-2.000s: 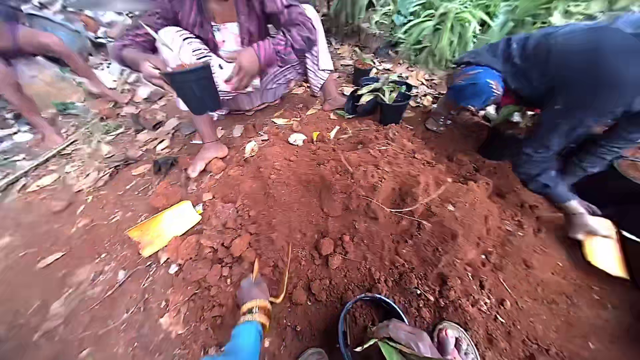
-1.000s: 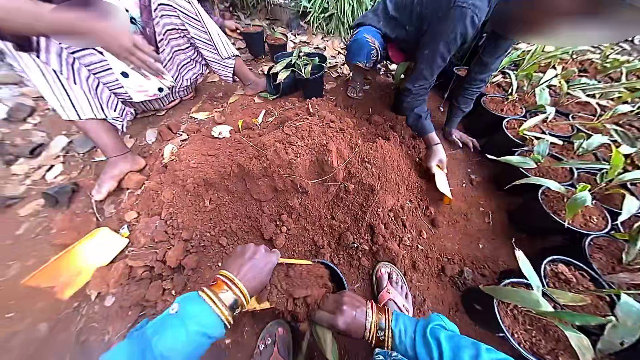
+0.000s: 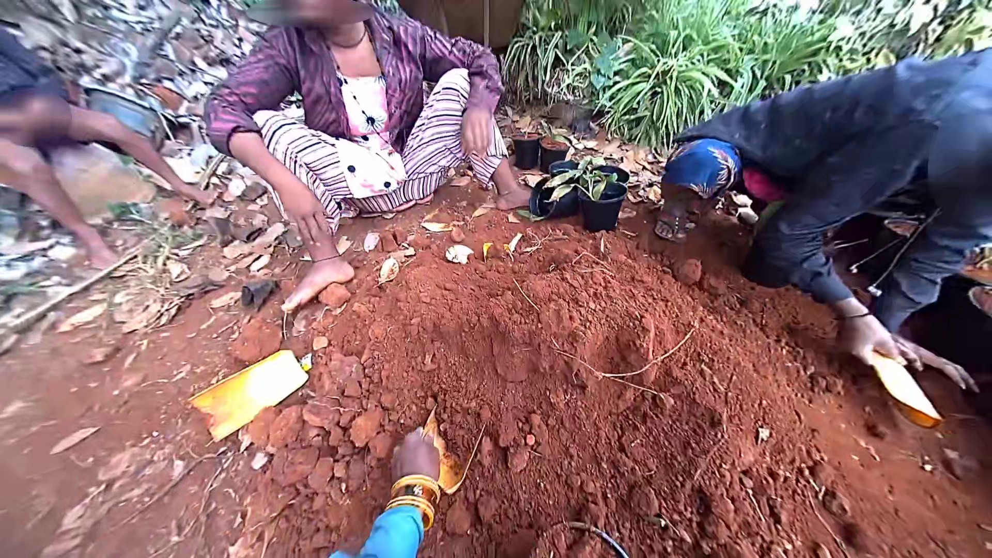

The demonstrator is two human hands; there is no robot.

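My left hand (image 3: pixel 415 456), with bangles and a blue sleeve, grips a yellow plastic scoop (image 3: pixel 448 465) whose edge rests in the heap of red soil (image 3: pixel 496 349). My right hand is out of view. At the bottom edge, part of the rim of a black pot (image 3: pixel 597 532) shows beside the soil. A second yellow plastic piece (image 3: pixel 252 391) lies on the ground to the left of the heap.
A seated person (image 3: pixel 364 116) is behind the heap at left. At right a bending person (image 3: pixel 837 155) holds another yellow scoop (image 3: pixel 907 391). Black pots with a plant (image 3: pixel 601 203) stand behind the heap. Another person's legs (image 3: pixel 54 186) are at far left.
My left hand has moved from the pot to the soil heap with the scoop. My right hand, at the pot a second ago, has left the view. The view has shifted up.
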